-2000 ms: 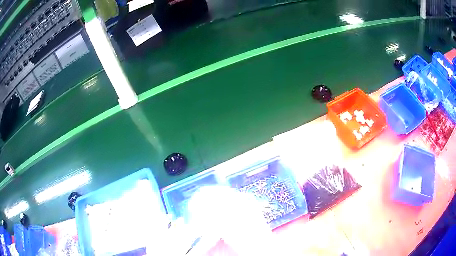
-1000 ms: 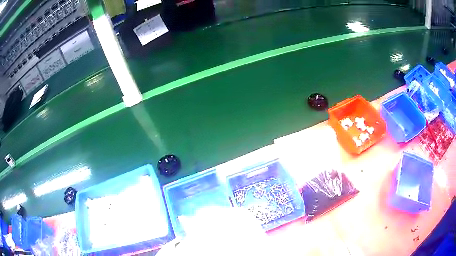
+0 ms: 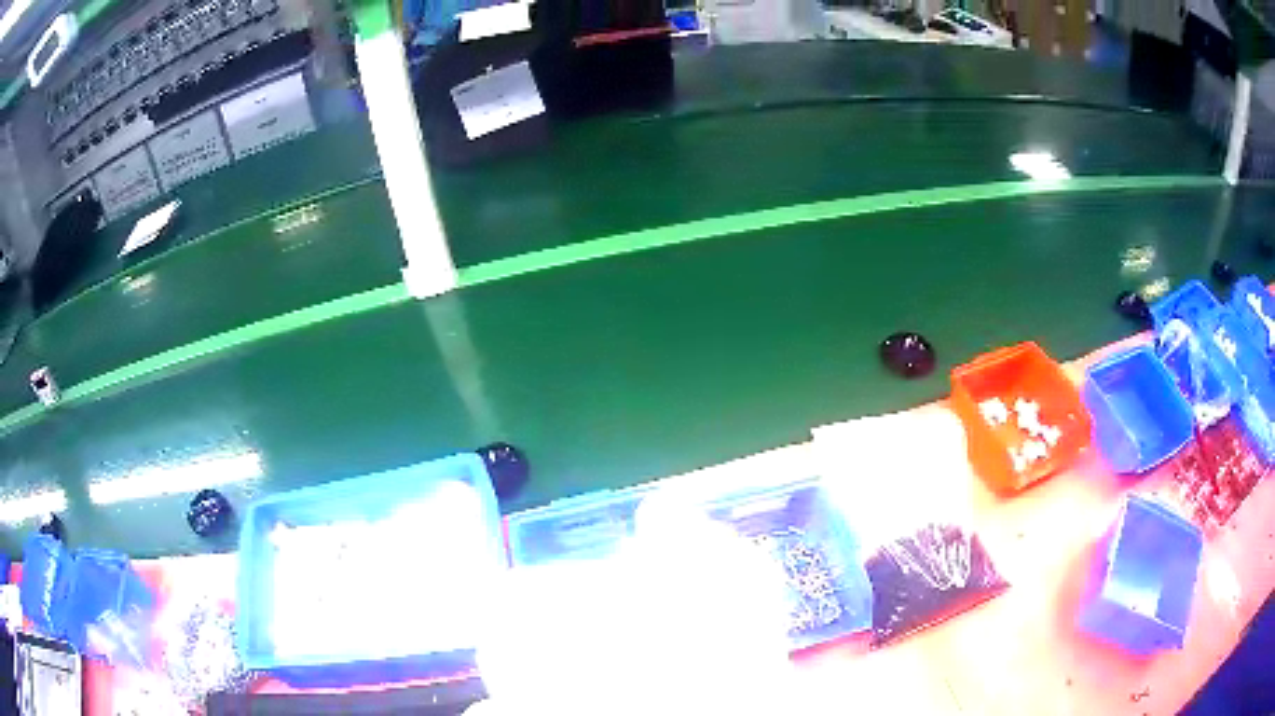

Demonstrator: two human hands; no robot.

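Observation:
A bright, overexposed white mass (image 3: pixel 650 623) fills the bottom middle. It looks like my gloved hands, but no fingers or held part can be made out, and I cannot separate left from right. It covers the near part of the square blue bin (image 3: pixel 580 529) and the left part of the blue bin of small silvery pieces (image 3: pixel 818 574). The wide light-blue bin (image 3: pixel 371 660) on the left holds bright white parts. A black tray edge (image 3: pixel 350 699) shows below it.
A clear bag with dark contents (image 3: pixel 930 581) lies right of the metal-piece bin. Farther right are an orange bin with white pieces (image 3: pixel 1024 420), blue bins (image 3: pixel 1140 409) and a red patch (image 3: pixel 1216 473). Black discs (image 3: pixel 908 354) sit on the green belt (image 3: pixel 671 350).
The view has tilted up and the bench sits lower. The white mass now reaches over the metal-piece bin's left part. The black discs have shifted left relative to the bins.

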